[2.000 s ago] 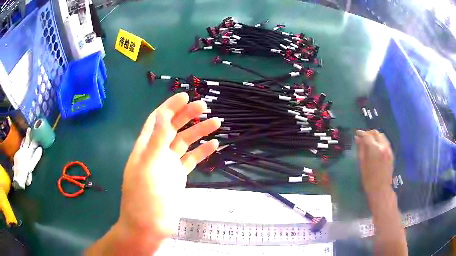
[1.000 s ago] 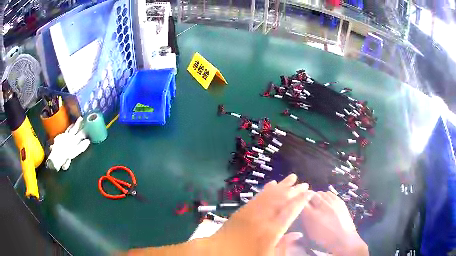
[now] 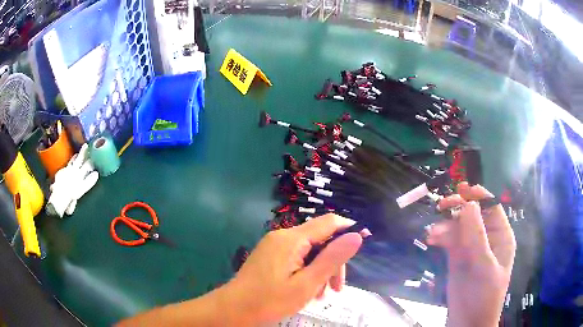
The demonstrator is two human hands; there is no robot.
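My left hand (image 3: 291,268) pinches a dark cable (image 3: 329,241) between thumb and fingers, above the front of the main harness pile (image 3: 364,191). My right hand (image 3: 479,249) has its fingertips closed on a harness end. A dark connector with red lead wires (image 3: 458,167) stands up above these fingertips, and a white label (image 3: 412,195) shows to their left. Blur hides whether both hands hold the same cable. White paper (image 3: 348,310) lies under and between the hands.
A second harness pile (image 3: 403,102) lies farther back. Orange-handled snips (image 3: 135,223), white gloves (image 3: 73,182), a teal roll (image 3: 103,156), a yellow-handled tool (image 3: 25,204), a blue bin (image 3: 169,112) and a yellow sign (image 3: 241,71) are left. A blue bin (image 3: 562,211) stands right.
The hands were apart, then came together over the pile. Now they are apart again, with a harness end raised at my right hand. The view has turned left since the first frame.
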